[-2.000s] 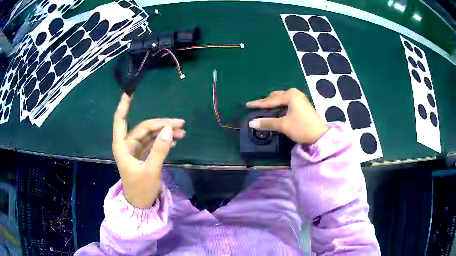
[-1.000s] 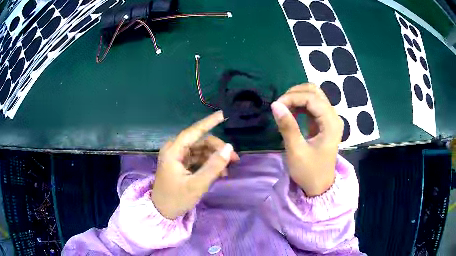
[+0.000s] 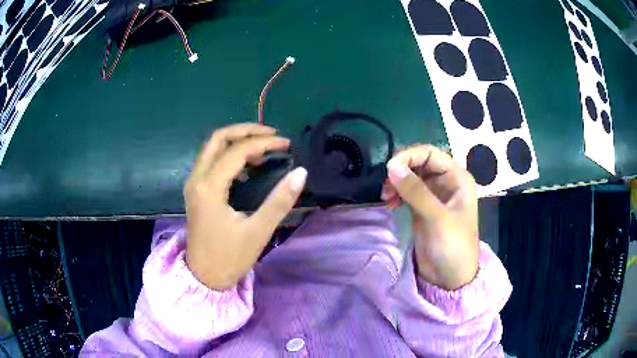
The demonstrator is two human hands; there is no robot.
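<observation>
A black blower fan (image 3: 318,171) lies at the bench's front edge, its finned wheel facing up. My left hand (image 3: 234,199) grips its left side, thumb and fingers apart around the dark body. Its lead wire (image 3: 262,98) runs up from behind my left fingers to a small white connector (image 3: 290,61). A thin black foam gasket (image 3: 368,117) shows as a loop over the fan's upper right. My right hand (image 3: 436,206) pinches the gasket's right side between thumb and fingers. The gasket's lower part blends into the fan, so contact there is unclear.
A white liner sheet (image 3: 441,64) with black discs and D-shapes lies right of the fan. A narrower liner strip (image 3: 594,136) is at far right. Stacked liner sheets (image 3: 38,66) are at far left. Fans with leads (image 3: 183,36) are cut off at the top left.
My left hand has moved from left of the fan onto its left side. My right hand let go of the fan and now holds the gasket loop. The view has shifted, with the fan row nearer the top edge.
</observation>
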